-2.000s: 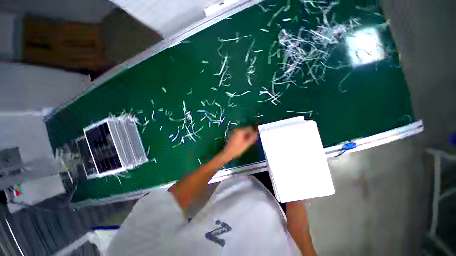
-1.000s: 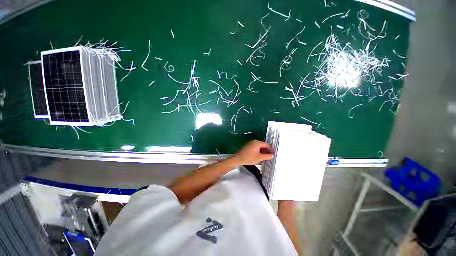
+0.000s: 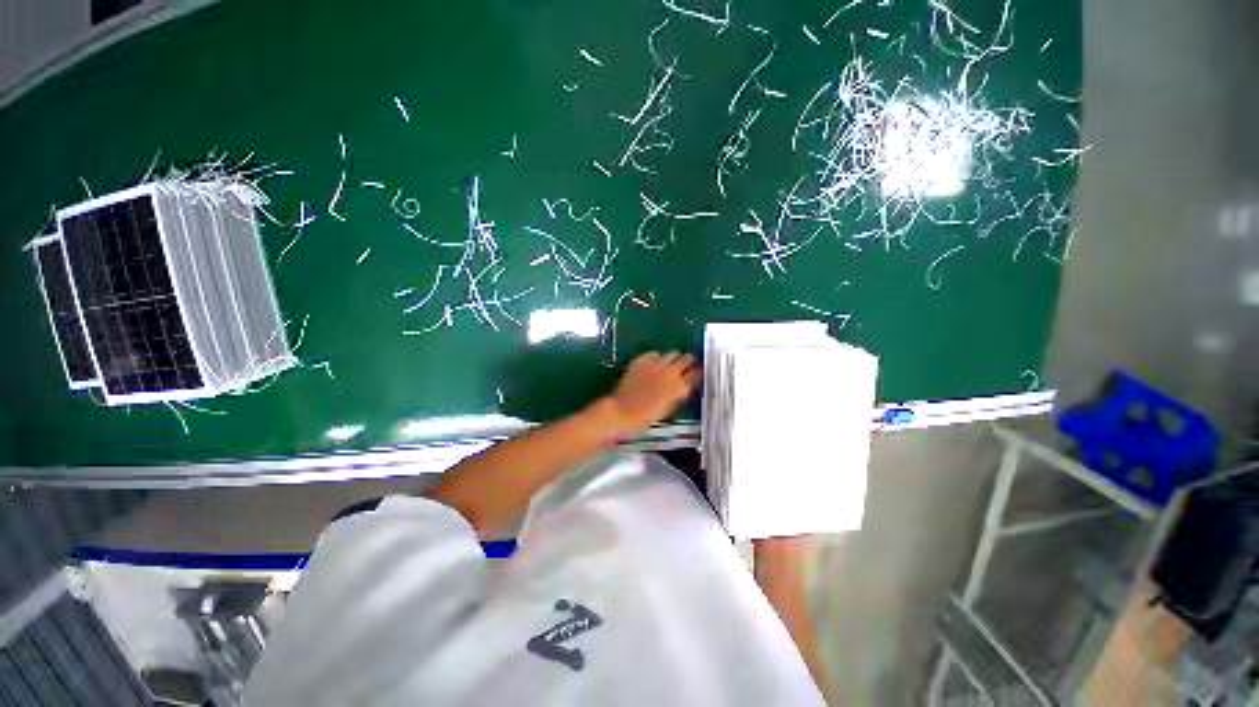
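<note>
A panel stack (image 3: 794, 435), white backsheet facing up, is held over the bench's near edge. My right forearm (image 3: 790, 587) runs up beneath its lower edge; the stack hides my right hand, which supports it. My left hand (image 3: 659, 391) is at the stack's left edge, fingers bent and slightly blurred. Whether it touches the edge or pinches a strip cannot be told. Thin white waste strips (image 3: 476, 263) lie scattered on the green bench top (image 3: 456, 118).
Another panel stack (image 3: 131, 297), dark gridded face showing and strips along its edges, stands at the bench's left. A tangled strip heap (image 3: 884, 152) lies at the upper right. A small blue item (image 3: 898, 416) is on the pale rail. A blue stool (image 3: 1139, 437) is at the right.
My view has shifted. Since one second ago, my left hand has moved from over the held stack's left side to just outside its edge. The stack stays held over the rail.
</note>
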